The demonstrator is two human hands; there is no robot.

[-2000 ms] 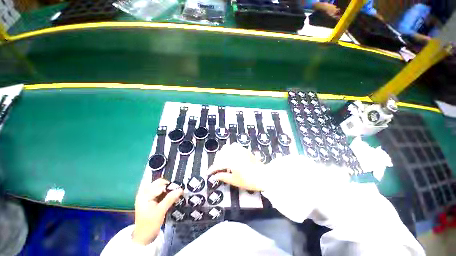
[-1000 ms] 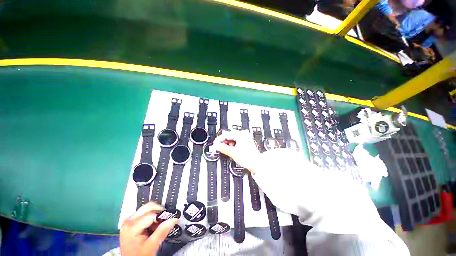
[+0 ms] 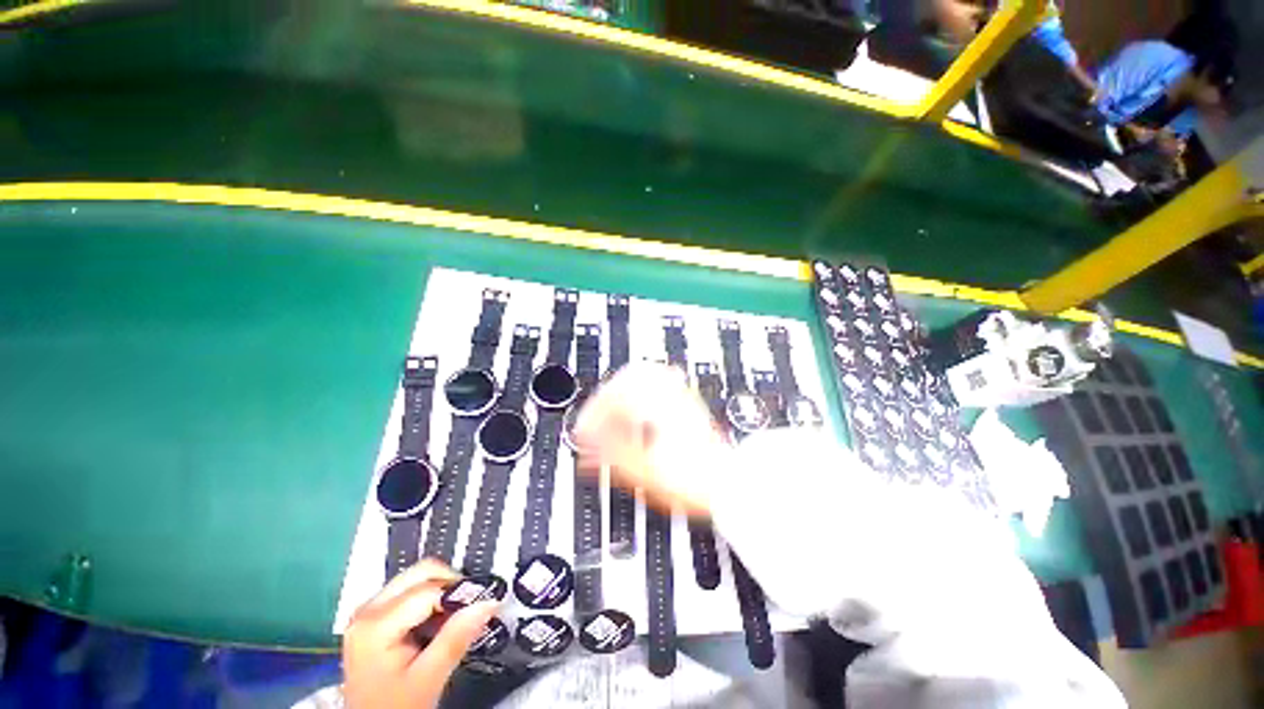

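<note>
Smartwatches with black straps lie in staggered rows on a white mat (image 3: 451, 298). The left ones, such as the watch at the left edge (image 3: 408, 488), have plain dark faces; some right ones, such as this watch (image 3: 749, 411), show white print. My left hand (image 3: 402, 640) pinches the edge of a film strip (image 3: 543, 634) of black discs with white print, low at the mat's front edge. My right hand (image 3: 649, 432) is over a watch in the middle, partly covering its face. Its fingertips are blurred, so I cannot tell if they hold anything.
A film sheet (image 3: 876, 363) with many discs lies right of the mat. Beside it are a crumpled white wipe (image 3: 1019, 468), a white box (image 3: 1019, 363) and a black compartment tray (image 3: 1139, 478). A yellow post (image 3: 1151, 249) stands at right. People's arms show across the line.
The printed disc at the right of the strip's upper row is gone. My right hand has moved from the strip to a middle watch. My left hand still holds the strip; the view has shifted.
</note>
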